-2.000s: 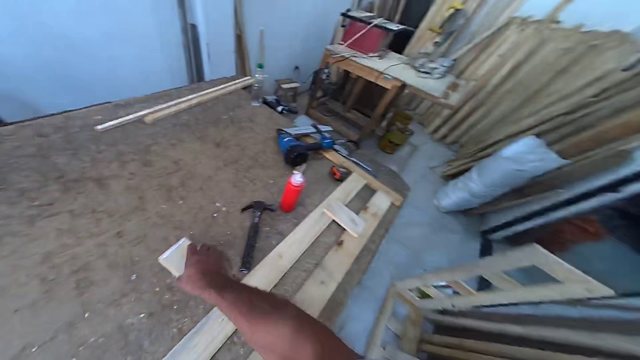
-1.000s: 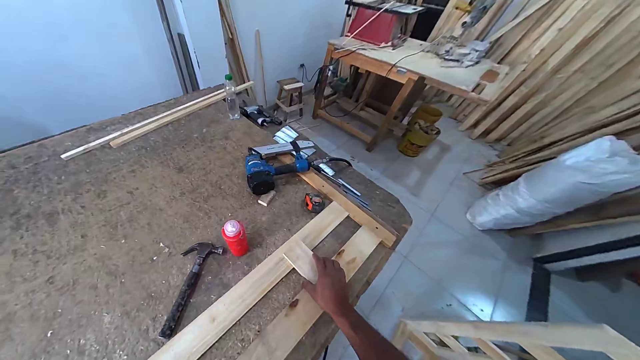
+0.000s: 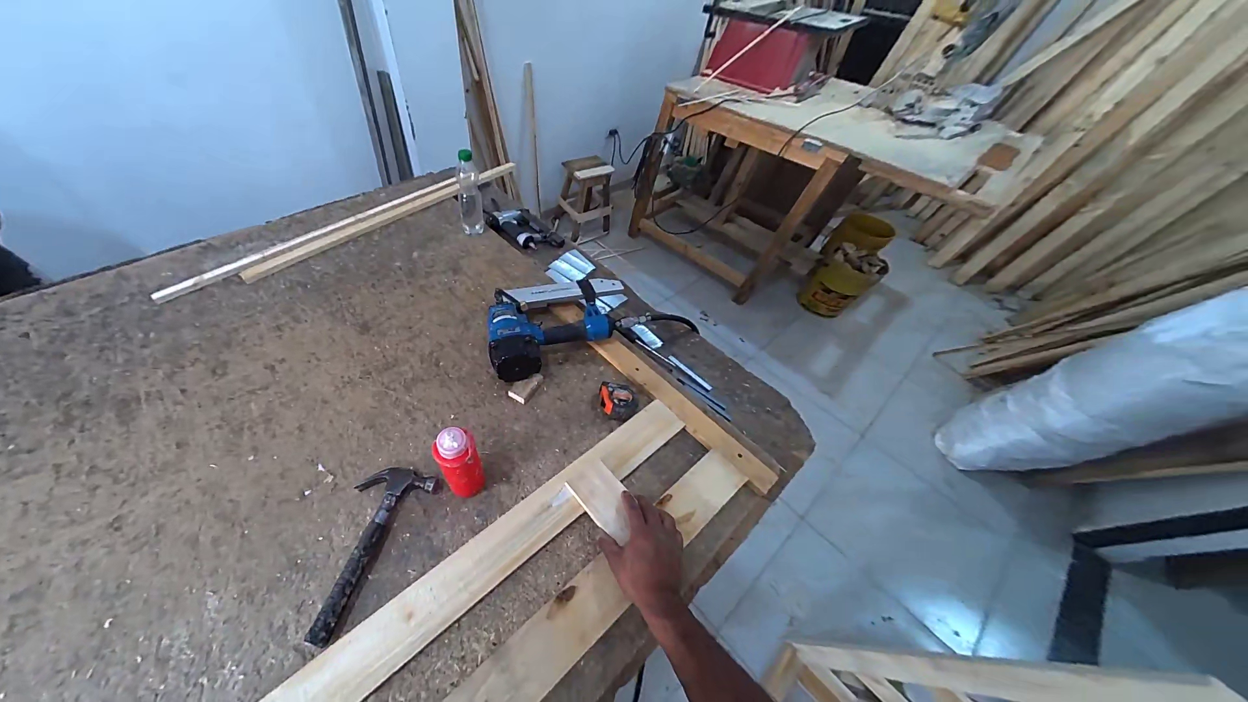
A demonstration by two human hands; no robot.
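My right hand (image 3: 648, 551) grips the near end of a short wooden board piece (image 3: 598, 495), which lies across two long pale boards, the left one (image 3: 468, 561) and the right one (image 3: 575, 609). The boards' far ends meet a wooden crosspiece (image 3: 682, 405). Left of them are a claw hammer (image 3: 366, 546) and a red bottle (image 3: 458, 462). A tape measure (image 3: 617, 401) and a small wood offcut (image 3: 525, 389) lie beyond, near a blue pneumatic nailer (image 3: 546, 331). My left hand is out of view.
The worktable (image 3: 195, 439) also holds thin wooden strips (image 3: 331, 232), a clear plastic bottle (image 3: 470, 200) and a black tool (image 3: 524, 227). Past its right edge are a wooden bench (image 3: 829, 127), yellow buckets (image 3: 843, 278), a plastic-wrapped roll (image 3: 1102, 385) and a slatted wooden frame (image 3: 985, 673).
Two seconds ago my right hand held a small wood piece left of the boards, by the hammer; since then it has moved right, onto the boards. The view has shifted.
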